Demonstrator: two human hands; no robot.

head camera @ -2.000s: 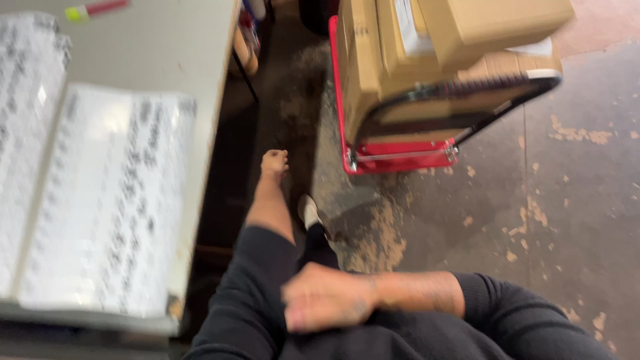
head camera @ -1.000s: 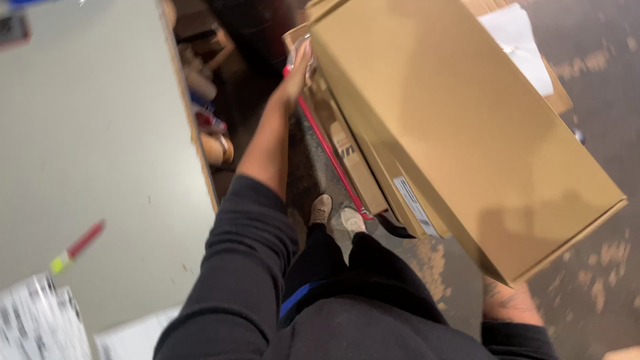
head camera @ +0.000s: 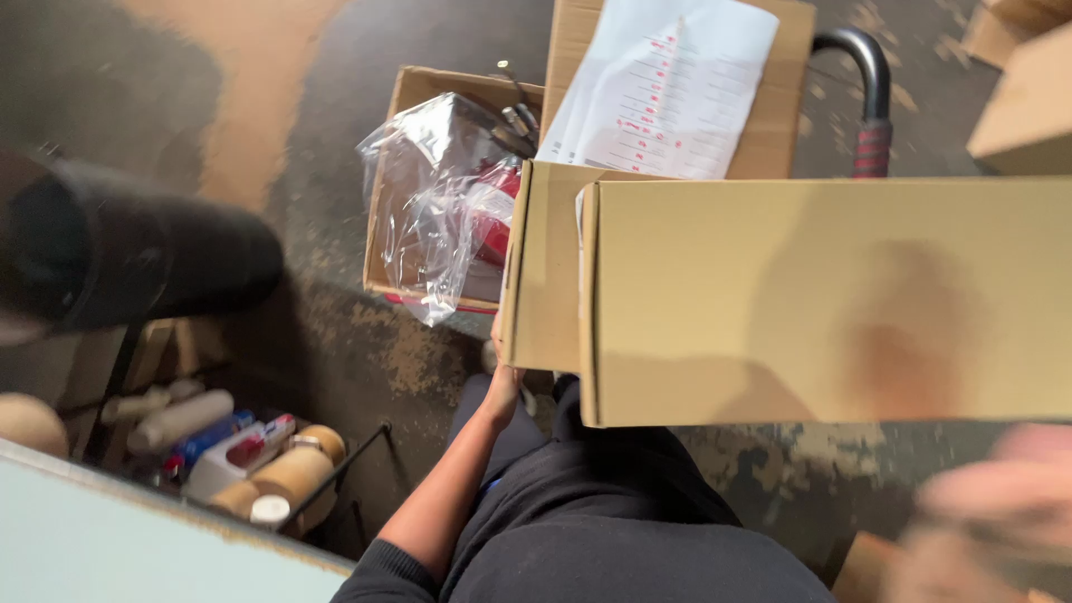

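Note:
A long closed cardboard box (head camera: pixel 712 293) lies over another cardboard box (head camera: pixel 548 276), whose left end sticks out. At that end my left hand (head camera: pixel 502 389) grips the lower box near its front corner, its fingers mostly hidden. Blurred at the lower right, my right hand (head camera: pixel 984 511) is apart from the boxes, and its finger shape is unclear. Behind the boxes, white paper sheets (head camera: pixel 670 92) with red marks lie on more cardboard. An open carton (head camera: pixel 381 193) to the left holds a clear plastic bag (head camera: pixel 427 209), a red item (head camera: pixel 496 222) and dark cables.
A black cart handle (head camera: pixel 875 92) with a red-striped part rises behind the boxes. Further cartons (head camera: pixel 1030 100) are at the upper right. A black cylinder (head camera: pixel 167 243) stands left, above a rack of rolls (head camera: pixel 293 473). The table edge (head camera: pixel 167 511) crosses the lower left.
The view has swung away from the tabletop. My right hand, at the long box's near end one second ago, is now off it. My left hand is still at the boxes' far side.

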